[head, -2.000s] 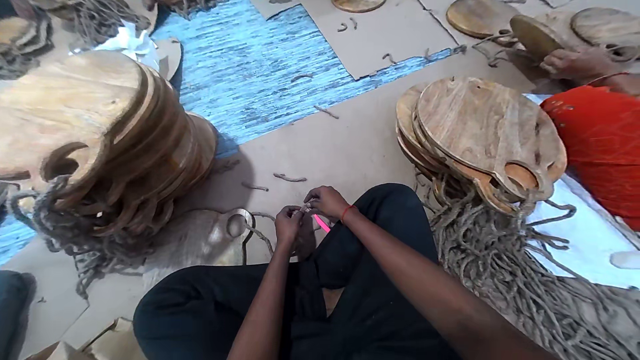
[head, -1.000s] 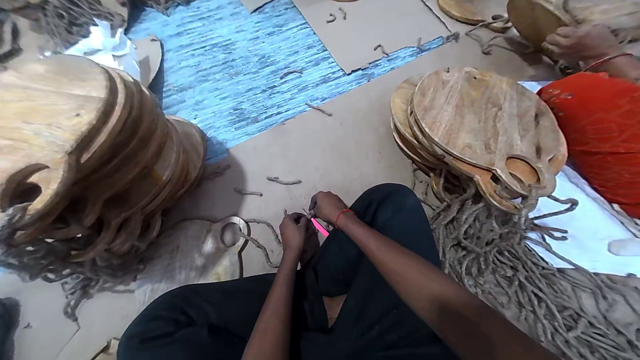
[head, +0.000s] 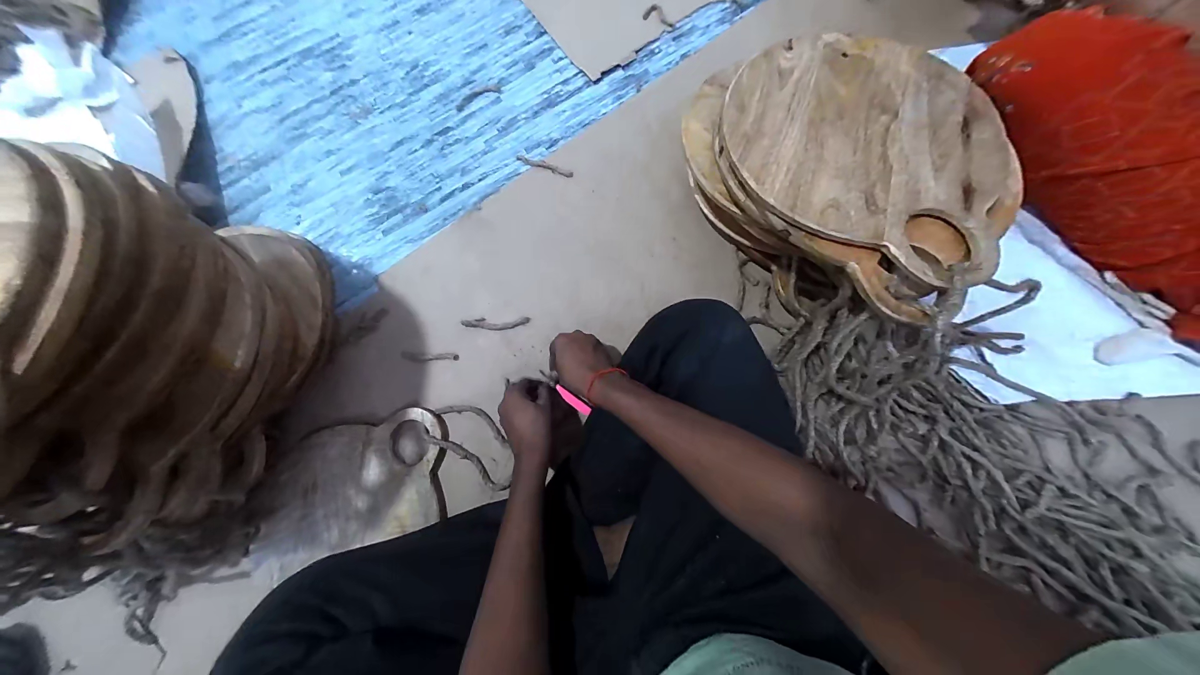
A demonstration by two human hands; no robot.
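Note:
My left hand (head: pixel 527 412) is closed on the end of a jute rope (head: pixel 473 459), which runs through the handle hole of a round wooden board (head: pixel 352 483) lying beside my left leg. Close to its right, my right hand (head: pixel 579 361), with a red thread at the wrist, is curled round something I cannot make out. A bright pink strip (head: pixel 573 400) shows just under the right hand; whether it is held or what it belongs to cannot be told. Small rope ends stick up between the two hands.
A tall stack of round wooden boards (head: pixel 159 309) stands at left, ropes hanging from it. At right, more boards (head: pixel 862 150) lie piled by a heap of jute ropes (head: pixel 956 469). Beyond is a person's red garment (head: pixel 1097 150). Cut rope pieces (head: pixel 496 324) lie on the cardboard (head: pixel 600 234).
The view has shifted, and the other person's hand at upper right is out of frame. My right hand has turned and is more closed; both hands stay close together over my lap.

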